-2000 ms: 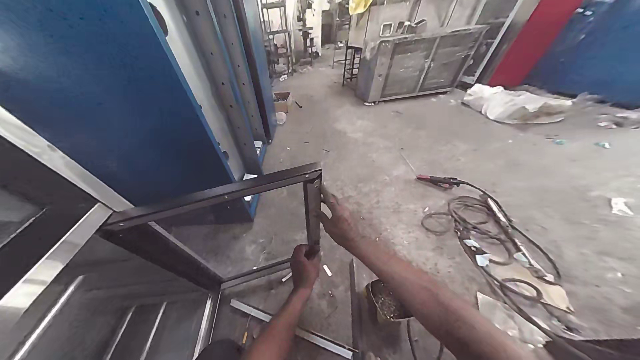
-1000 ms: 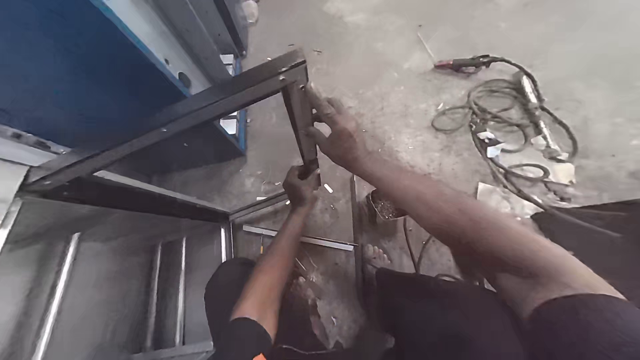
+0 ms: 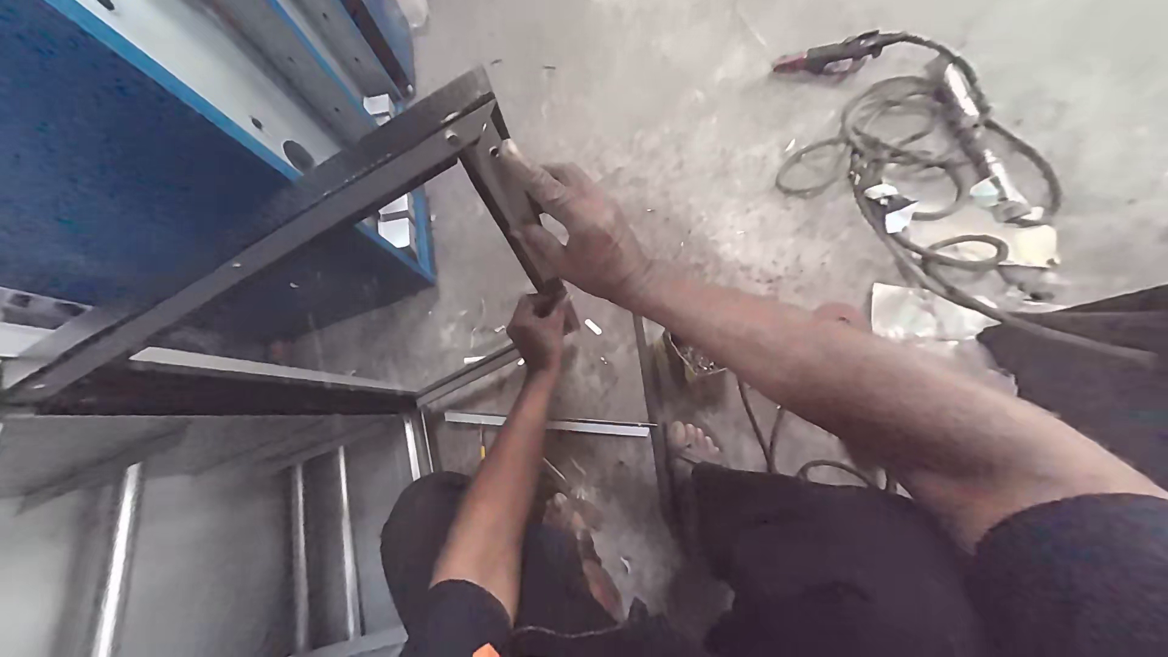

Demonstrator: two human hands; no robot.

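A dark metal frame (image 3: 260, 242) with bolted corners reaches from the left toward the middle of the view. My left hand (image 3: 537, 333) is closed around the lower end of its short end bar (image 3: 513, 219). My right hand (image 3: 593, 228) lies along the same bar higher up, thumb and fingers spread against its right side, with a fingertip near a hole below the upper corner. The inner side of the bar behind my left fingers is hidden.
A blue metal panel (image 3: 119, 182) stands at upper left. Metal framework with bright bars (image 3: 119, 557) is at lower left. On the floor lie a light metal strip (image 3: 584, 426), a small container (image 3: 689, 356), and a coiled cable (image 3: 899, 119) with a red-tipped tool (image 3: 826, 59). My bare feet are below.
My right hand's fingers have shifted a little along the end bar toward the upper corner. My left hand keeps its hold low on the bar. The view has tipped downward since the earliest frame.
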